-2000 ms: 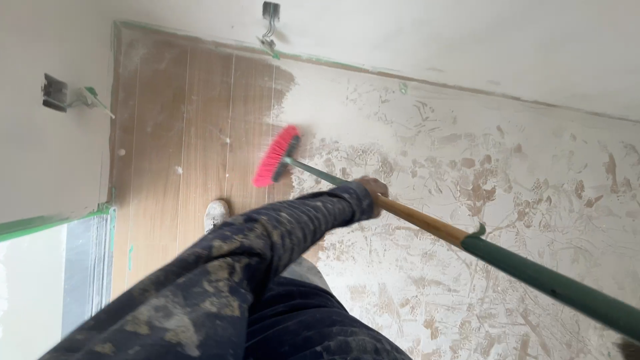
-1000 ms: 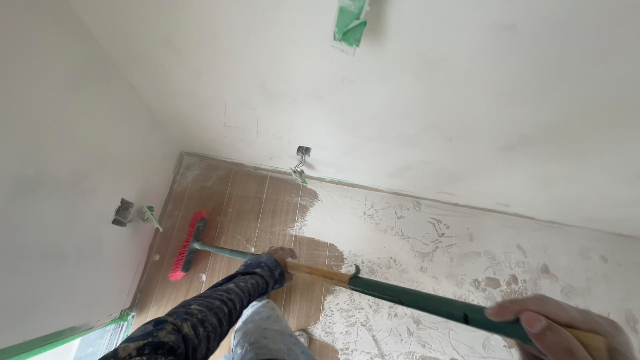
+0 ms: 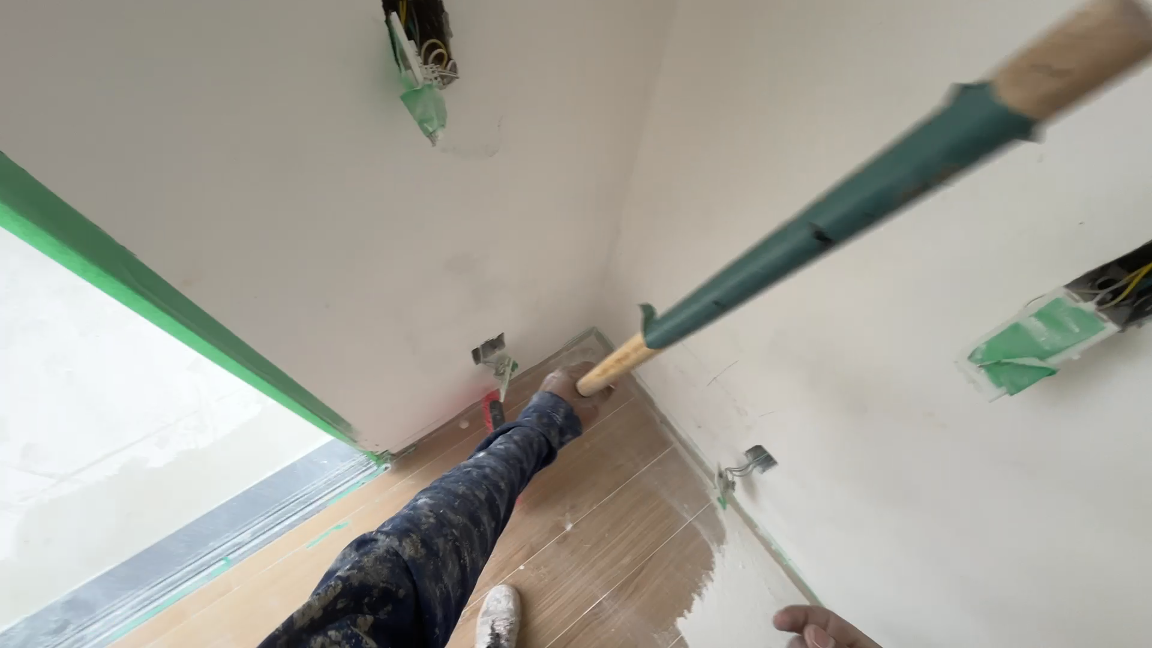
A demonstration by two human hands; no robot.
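My left hand (image 3: 576,392), at the end of a dark, paint-spotted sleeve, grips the bare wooden lower part of a broom handle (image 3: 837,216). Green tape wraps the handle above it, and its wooden top end reaches the upper right. A small part of the red-bristled broom head (image 3: 492,410) shows beside the forearm, low by the left wall; the rest is hidden. My right hand (image 3: 821,627) is at the bottom edge, off the handle, fingers partly curled, with nothing seen in it. White coating (image 3: 742,594) covers the wood-look floor (image 3: 612,540) near it.
Two walls meet at a corner ahead. Wall boxes with exposed wires (image 3: 427,54) and green tape (image 3: 1035,346) are on both walls; lower outlets (image 3: 490,351) (image 3: 759,459) hang loose. A green-taped edge (image 3: 162,297) and metal door track (image 3: 297,486) lie left. A shoe (image 3: 499,617) stands on the floor.
My right hand has come off the upper handle, which it held a second ago. The handle now points steeply to the upper right. The view has turned left toward the corner and doorway.
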